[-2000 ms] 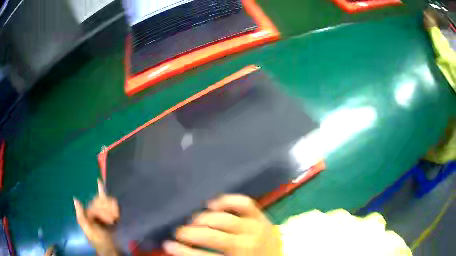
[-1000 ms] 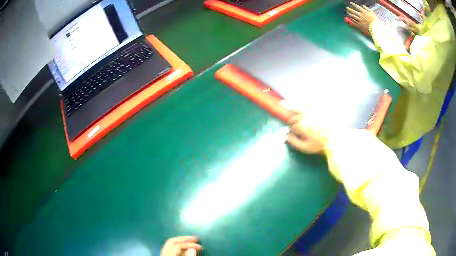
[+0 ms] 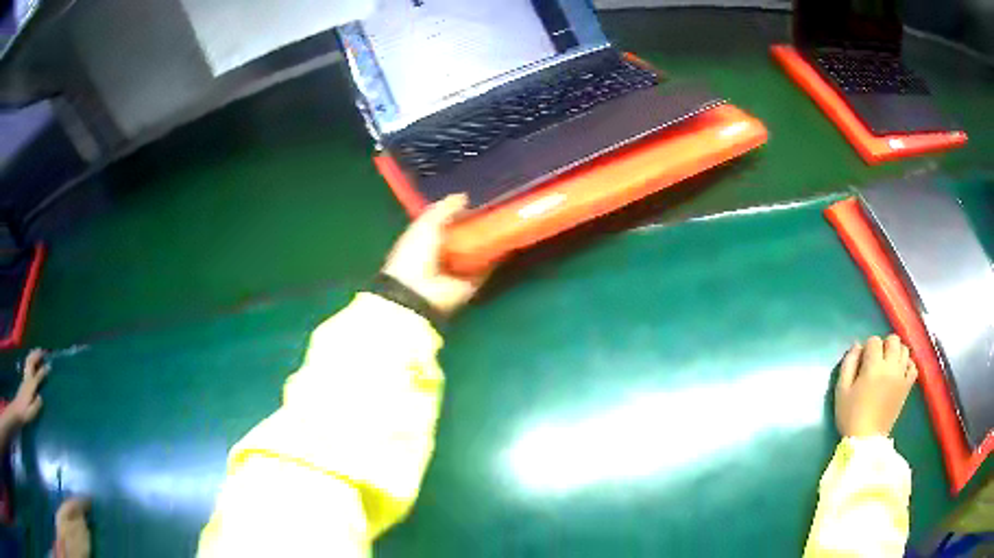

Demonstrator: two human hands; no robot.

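An open laptop point(image 3: 567, 136) with a lit white window on its screen sits on a red-orange tray point(image 3: 621, 180) at the top centre. My left hand point(image 3: 431, 256), with a dark band at the wrist, grips the tray's near left corner; the thumb lies on top and the other fingers are partly hidden. A closed grey laptop point(image 3: 943, 278) lies on another red-orange tray point(image 3: 896, 294) at the right, cut off by the picture's edge. My right hand point(image 3: 875, 387) rests at that tray's left edge; whether it grips it I cannot tell.
The glossy green bench point(image 3: 610, 327) reflects bright light. Another open laptop point(image 3: 877, 87) on a tray stands at the upper right. A tray edge point(image 3: 27, 294) shows at the far left, with another person's hand point(image 3: 27, 387) below it. A pale sheet-like thing point(image 3: 267, 27) hangs at the top.
My left hand has reached forward and taken hold of the open laptop's tray. The view has turned left, so both laptops appear further right. My right hand is at the closed laptop's tray edge.
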